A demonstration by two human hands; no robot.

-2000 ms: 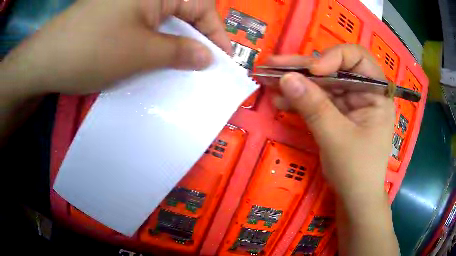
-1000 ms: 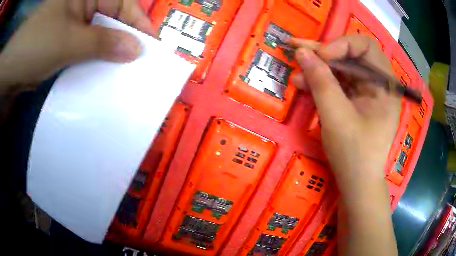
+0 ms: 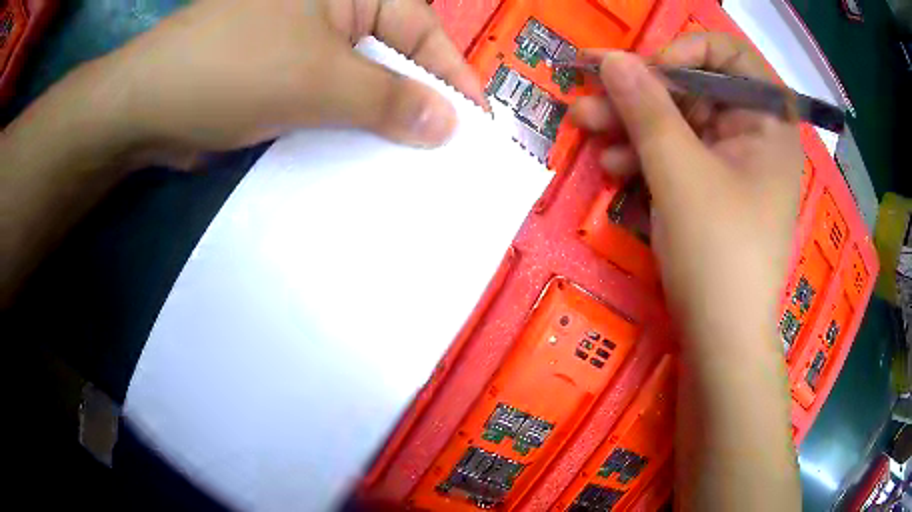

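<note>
My left hand (image 3: 340, 80) holds a white sticker sheet (image 3: 330, 270) between thumb and fingers; its upper edge is serrated. The sheet covers part of the pinkish-red foam tray (image 3: 585, 262). My right hand (image 3: 700, 170) holds slim dark-silver tweezers (image 3: 740, 86). Their points are over the upper metal card holders (image 3: 548, 42) of an orange phone housing (image 3: 590, 18), just right of the sheet. Whether the points touch the holder or carry a sticker is too small to tell. A larger silver block (image 3: 525, 102) shows below. Another orange housing (image 3: 545, 380) lies in its pocket below.
More orange housings sit in the tray at right, partly behind my right hand. A white sheet (image 3: 785, 40) lies at the upper right on the green bench (image 3: 845, 420). A yellow item (image 3: 893, 235) stands at the right edge. Part of an orange-red object (image 3: 22, 40) shows at upper left.
The sheet and left hand have moved right in the view, closer to the tweezers. The tweezers' points now show over the upper card holders. The tray view has shifted.
</note>
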